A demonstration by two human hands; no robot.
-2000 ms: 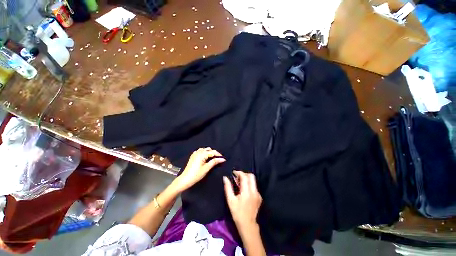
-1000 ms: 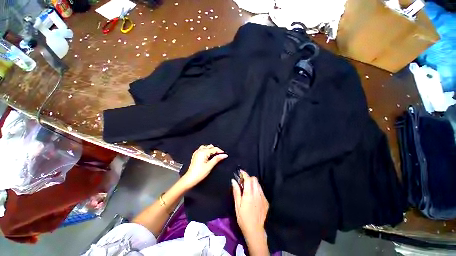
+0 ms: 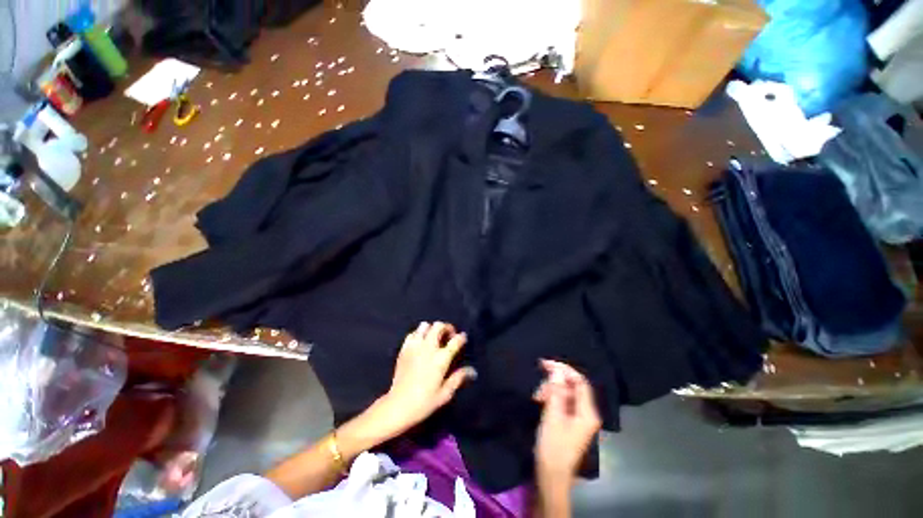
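Observation:
A black jacket (image 3: pixel 405 233) lies spread on the brown table, collar at the far side, sleeves out to both sides, its lower part hanging over the near edge. A black hanger (image 3: pixel 512 113) shows its hook at the collar. My left hand (image 3: pixel 429 374) rests on the jacket front beside the dark front edge, fingers bent; whether it pinches cloth is unclear. My right hand (image 3: pixel 567 410) is over the lower jacket to the right, fingertips drawn together and blurred; whether they hold anything cannot be seen.
Red and yellow scissors (image 3: pixel 170 111) lie at the far left by white paper (image 3: pixel 162 81). Bottles stand at the left end. A cardboard box (image 3: pixel 663 51) and white cloth (image 3: pixel 476 28) are at the far side. Folded dark-blue trousers (image 3: pixel 815 253) lie right. A red-covered surface is lower left.
The view has turned right, so the table things sit further left. My right hand has moved right, away from my left hand. The dark tool seen in its fingers before is not visible now.

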